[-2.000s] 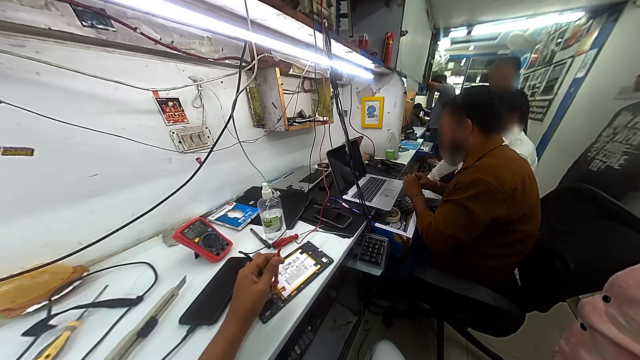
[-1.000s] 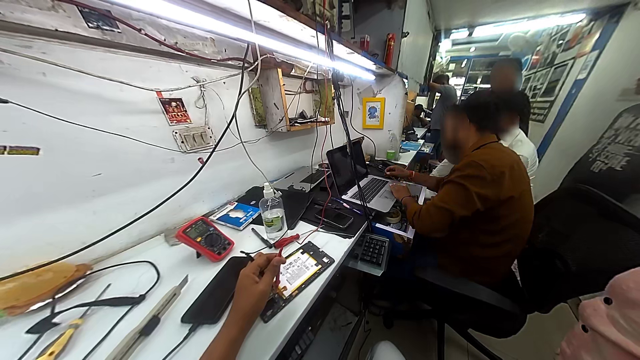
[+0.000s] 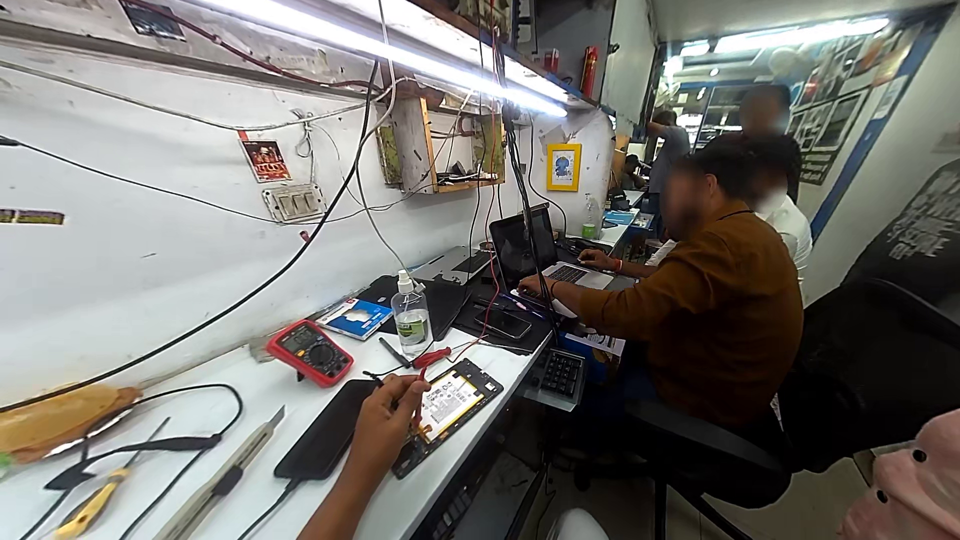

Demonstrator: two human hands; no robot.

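Note:
My left hand [image 3: 394, 405] is closed around a red multimeter probe [image 3: 421, 405], which points down at the lower part of an opened phone [image 3: 480, 382]. A black probe or lead end also shows at its fingers. The phone lies on the white bench with its pale battery [image 3: 450, 401] showing; whether the tip touches it cannot be told. Left of this hand lies a black phone [image 3: 326, 431] with a cable plugged in. The red digital multimeter [image 3: 310, 352] leans behind it. My right hand is out of view.
A clear spray bottle [image 3: 411, 319], a red-handled clip [image 3: 433, 358] and a blue box [image 3: 356, 318] lie behind. Left are a utility knife [image 3: 225, 480] and a yellow-handled tool [image 3: 94, 504]. A co-worker [image 3: 697, 300] sits at a laptop [image 3: 574, 274]; cables hang nearby.
The co-worker's hands, held together near the bench edge two seconds ago, are now apart at the laptop. My left hand has stayed over the opened phone.

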